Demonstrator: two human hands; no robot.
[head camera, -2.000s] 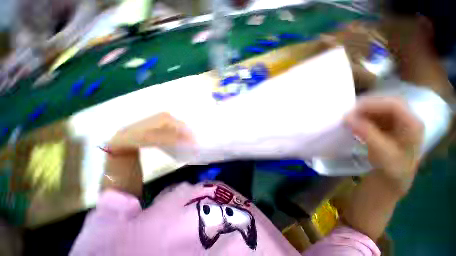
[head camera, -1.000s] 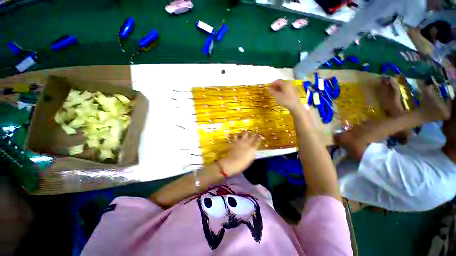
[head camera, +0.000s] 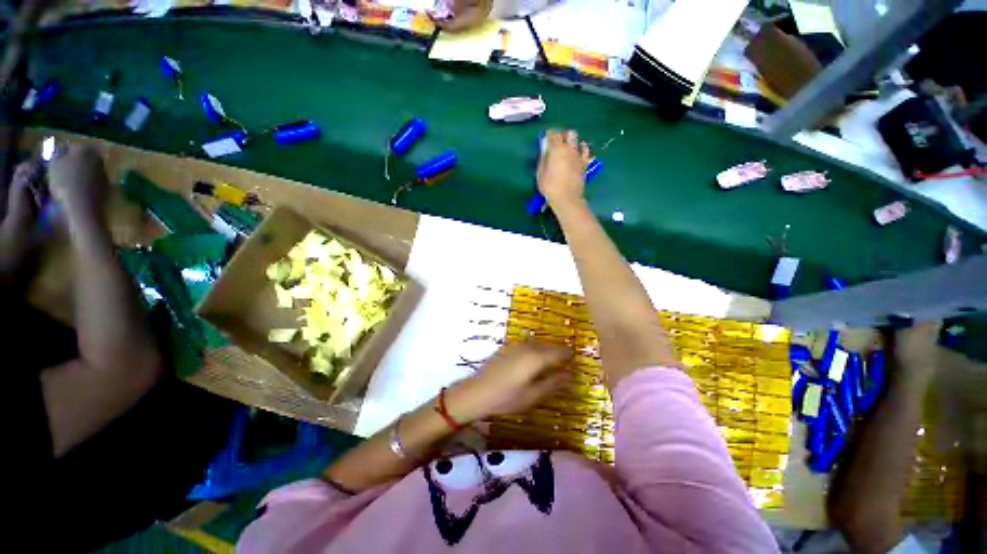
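Note:
My right hand (head camera: 564, 168) reaches out over the green belt (head camera: 357, 87), its fingers on a blue battery pack (head camera: 592, 170) with a thin wire. My left hand (head camera: 523, 376) rests over the left part of the array of gold parts (head camera: 703, 373); its fingertips are bent and I cannot tell if they hold a part. The gold rows lie on the white sheet (head camera: 449, 260), with wires sticking out at their left edge. My right forearm hides part of the array.
An open carton (head camera: 244, 290) of pale yellow pieces (head camera: 336, 298) stands at left. Blue packs (head camera: 831, 390) are heaped at right. More blue and pink packs lie on the belt. A grey metal bar (head camera: 877, 300) and neighbouring workers' arms show at both sides.
My right hand has left the gold array and moved forward onto a blue pack on the belt. My left hand's spread fingers have drawn together. The view has shifted.

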